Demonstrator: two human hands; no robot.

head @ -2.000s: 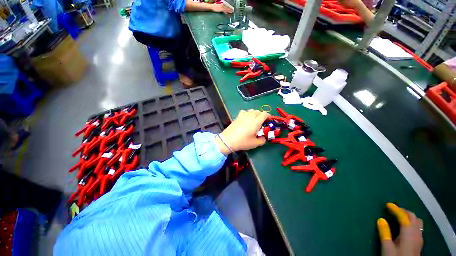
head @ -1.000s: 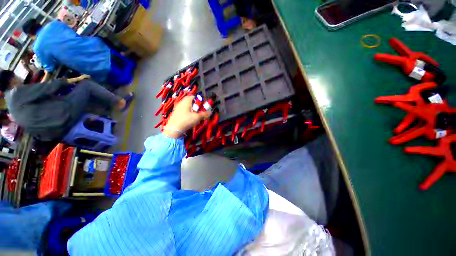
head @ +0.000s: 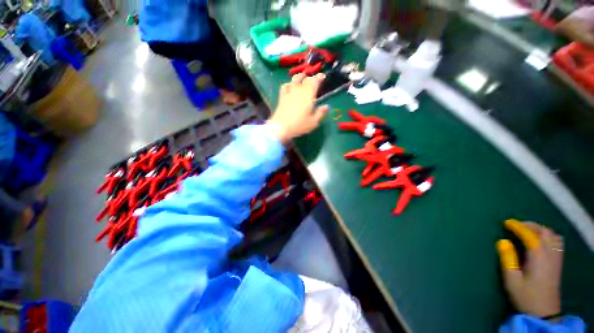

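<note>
My left hand (head: 298, 109) is above the bench's left edge, thumb apart from its fingers, and looks empty. Its fingertips are just below a red-handled tool (head: 310, 60) and partly cover a dark flat phone (head: 333, 83). Several red-handled tools (head: 391, 159) with black heads and white tags lie in a loose row on the green bench (head: 456, 214). My right hand (head: 535, 270), with yellow cots on thumb and forefinger, rests open and empty at the lower right. The dark compartment tray (head: 218, 133) holds more red tools (head: 140, 188) on its left; my sleeve covers part.
A green basket (head: 264, 42) with white material stands at the bench's far end. White bottles (head: 420, 65) and crumpled white scraps (head: 368, 91) are beyond the tools. A thin yellow ring (head: 337, 114) lies near my left hand. A person in blue (head: 172, 23) is beyond the tray.
My left hand was over the tray holding a tool one second ago; now it is back over the bench without it. The view has swung right, bringing my right hand back in.
</note>
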